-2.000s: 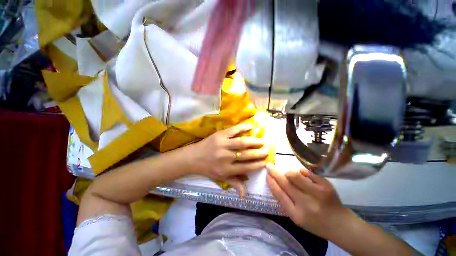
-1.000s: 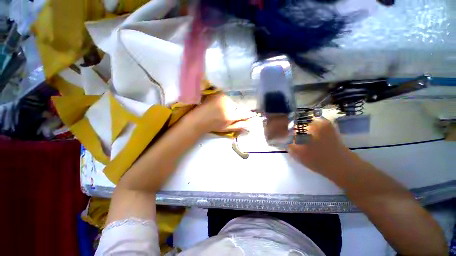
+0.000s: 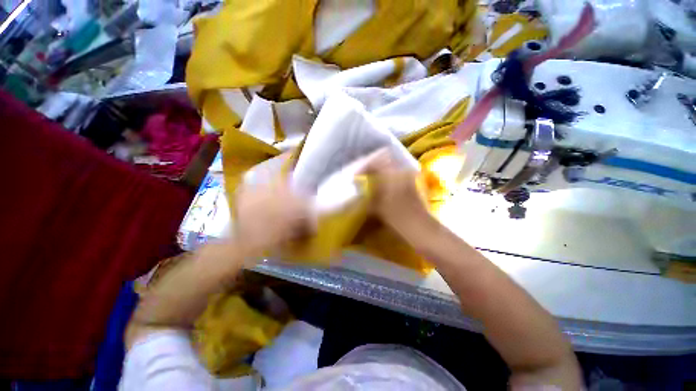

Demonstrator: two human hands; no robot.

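Note:
Mustard fabric [image 3: 397,246] and a white fabric panel [image 3: 347,141] lie on the table left of the sewing machine [image 3: 610,164]. My left hand [image 3: 267,210] is blurred and holds the fabric near the table's left end. My right hand [image 3: 389,187] is blurred too and holds the same fabric left of the lit needle area [image 3: 443,176]. A blurred yellow part spans between my hands. The fingertips are hard to make out. A pink strip [image 3: 477,114] and a navy thread bundle [image 3: 534,92] hang on the machine head.
A pile of yellow pieces [image 3: 252,46] lies behind the work. Dark red cloth [image 3: 76,252] hangs at the left. Yellow pieces [image 3: 233,332] lie below the ruler-like table edge [image 3: 366,294]. Pink cloth [image 3: 172,134] lies beyond the table's left end.
The view has drawn back from the machine head. My right hand has left the tension assembly and moved left onto the fabric. My left hand has moved left, away from the needle area, with fabric lifted.

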